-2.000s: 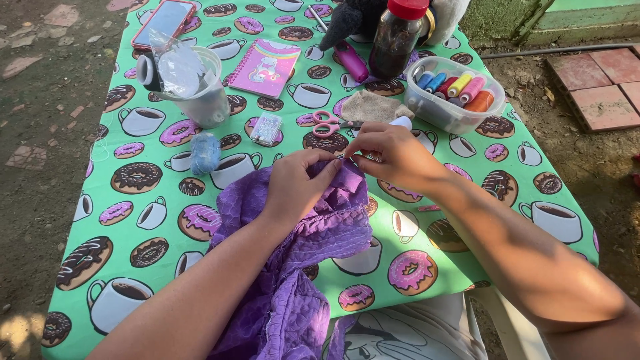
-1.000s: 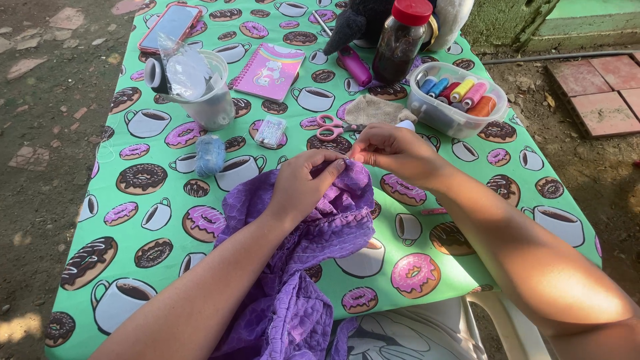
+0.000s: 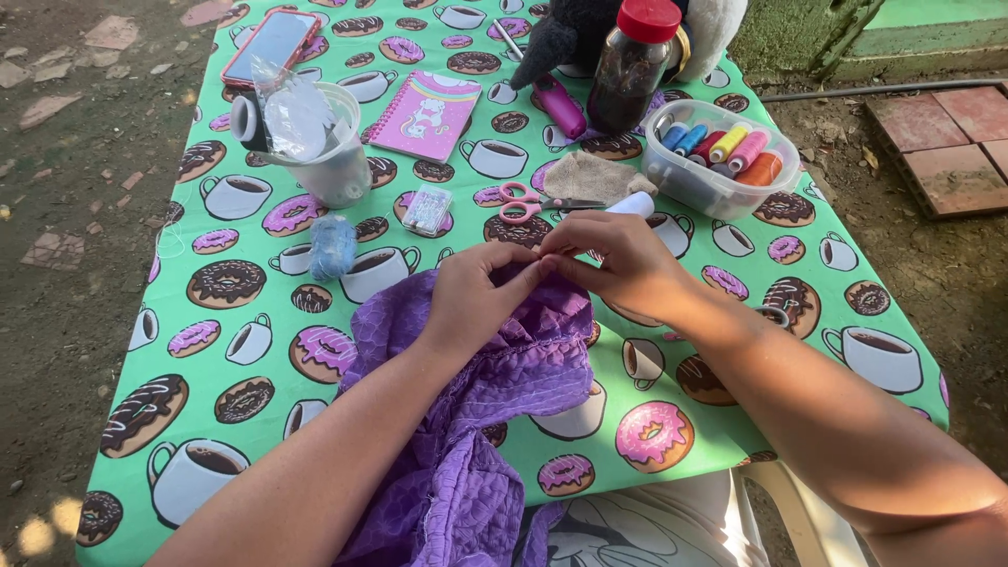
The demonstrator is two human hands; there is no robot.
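Purple gathered fabric [image 3: 512,386] runs from the table's middle down over its front edge onto my lap. Thumb and fingers of my left hand [image 3: 484,295] pinch its upper edge. My right hand [image 3: 610,256] meets the left at the fingertips, its thumb and index finger pinched together; whether they hold a needle or the cloth is too small to tell. Just beyond the hands lie pink-handled scissors [image 3: 531,203], a white thread spool [image 3: 632,205] and a beige cloth scrap [image 3: 594,177].
A tub of thread spools [image 3: 717,185], a red-lidded jar [image 3: 630,75], a magenta tube [image 3: 561,109] and a plush toy [image 3: 571,31] stand behind. A notebook [image 3: 425,114], phone [image 3: 272,47], plastic cup [image 3: 335,161], small clear box [image 3: 428,210] and blue yarn [image 3: 332,246] lie leftward.
My right hand's fingers have drawn in against the left fingertips; a second ago they were slightly apart. The purple fabric stays in much the same place.
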